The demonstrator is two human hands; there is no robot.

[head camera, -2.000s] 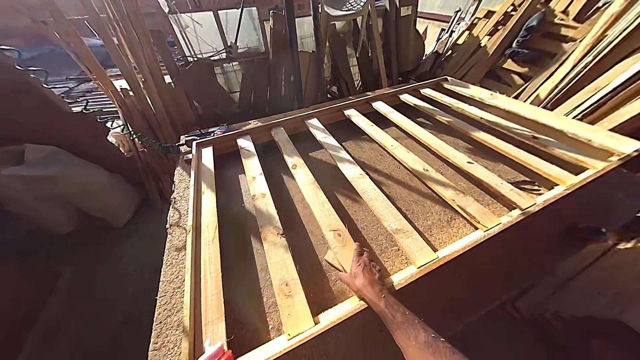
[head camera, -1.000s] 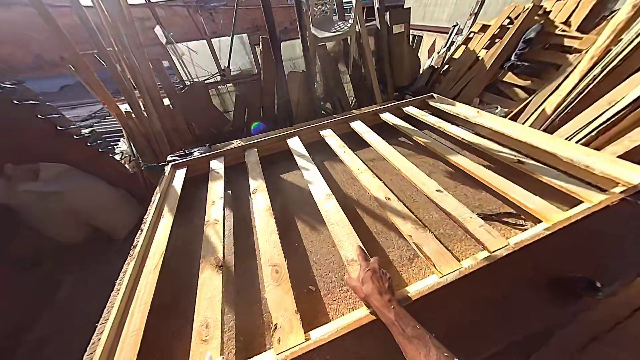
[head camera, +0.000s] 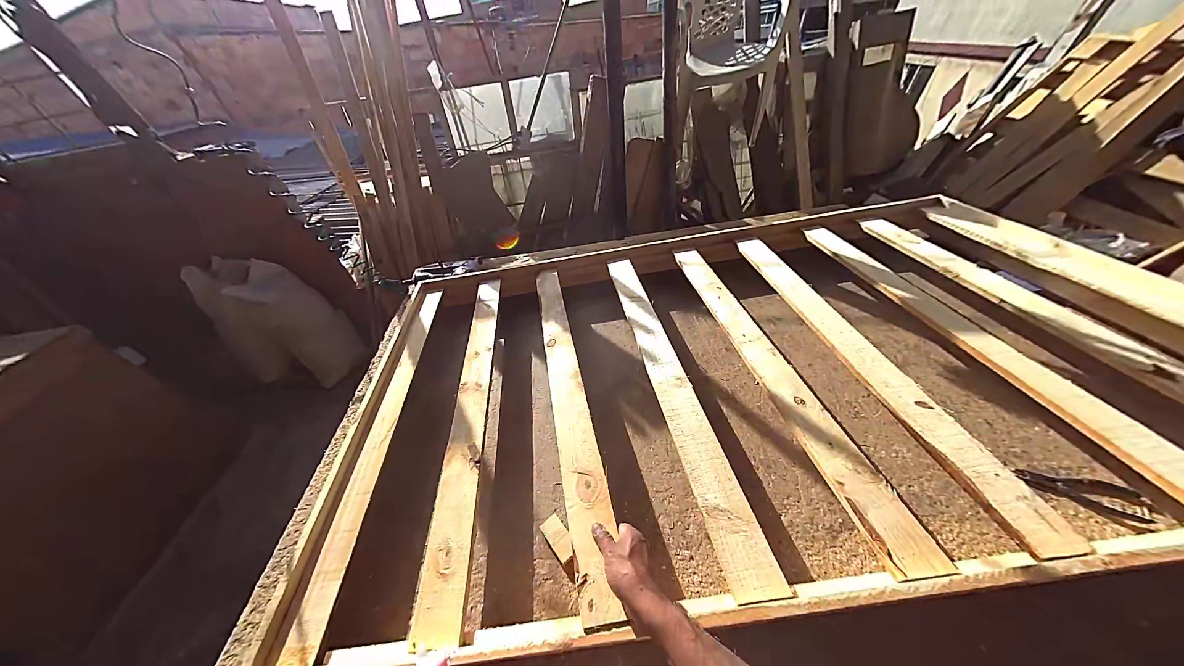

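Observation:
My right hand [head camera: 625,560] rests on the near end of a pine slat [head camera: 575,416], its thumb on top and its other fingers mostly hidden at the right edge. A small wood block [head camera: 558,540] lies beside that slat, on its left. Several more slats, among them one to the right [head camera: 689,425] and one to the left [head camera: 460,481], span a rectangular wooden frame [head camera: 832,588]. Of my left hand nothing clear shows; only a small pinkish patch is at the bottom edge, too little to identify. Pliers-like dark tool handles [head camera: 1091,490] lie inside the frame on the right.
The frame lies on a rough, sawdust-strewn board [head camera: 305,518]. Upright boards and poles [head camera: 388,157] lean behind it, beside a plastic chair [head camera: 731,46]. Stacked planks [head camera: 1082,120] fill the back right. A pale sack [head camera: 277,319] sits at the left.
My right hand has shifted left along the frame, from a slat farther right onto this one. The view has swung as well.

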